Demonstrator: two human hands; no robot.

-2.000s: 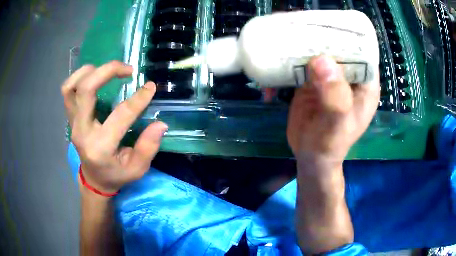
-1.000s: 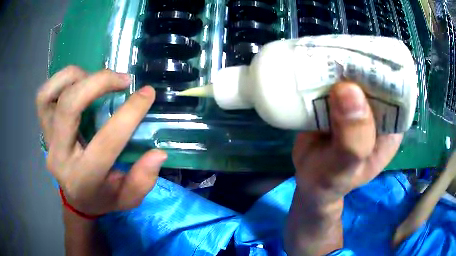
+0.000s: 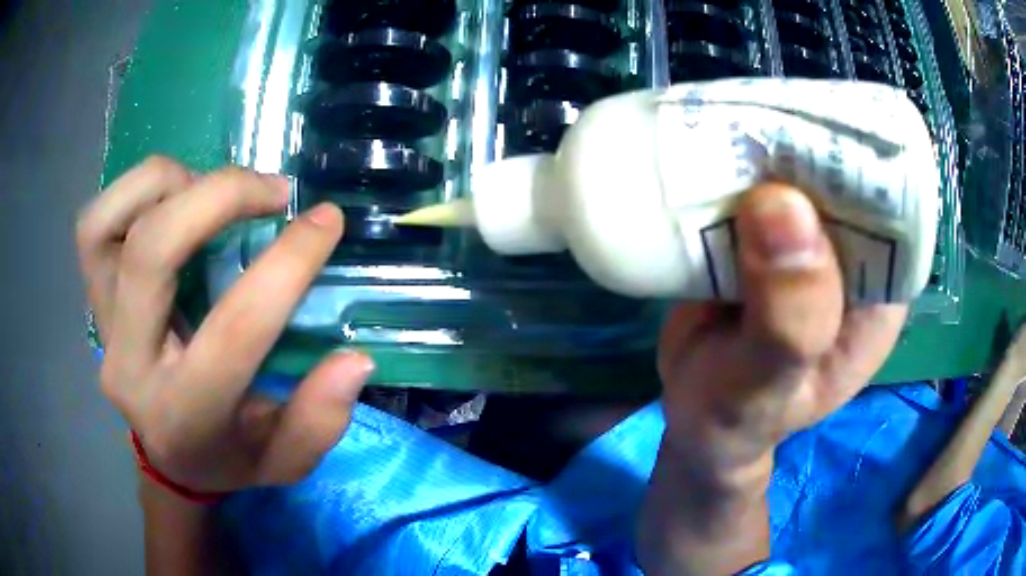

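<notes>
My right hand (image 3: 765,304) holds the white glue bottle (image 3: 720,186) on its side, thumb on the label. Its pale yellow nozzle (image 3: 439,214) points left, with the tip at the nearest black round part (image 3: 377,223) in the left row. Whether it touches cannot be told. The black parts stand on edge in rows in the clear blister tray (image 3: 405,309). My left hand (image 3: 225,326), with a red string bracelet, is open at the tray's left edge, index fingertip beside the same part. No object shows in it.
The tray lies on a green bench top (image 3: 158,124). Another tray (image 3: 1001,146) shows at the right edge. Another person's forearm (image 3: 973,444) with a blue sleeve is at the lower right. Grey floor (image 3: 51,281) is at the left.
Over two seconds the bottle has moved down and right, and its nozzle has come to the nearest part. My left hand has moved slightly left. The other person's forearm has come into view.
</notes>
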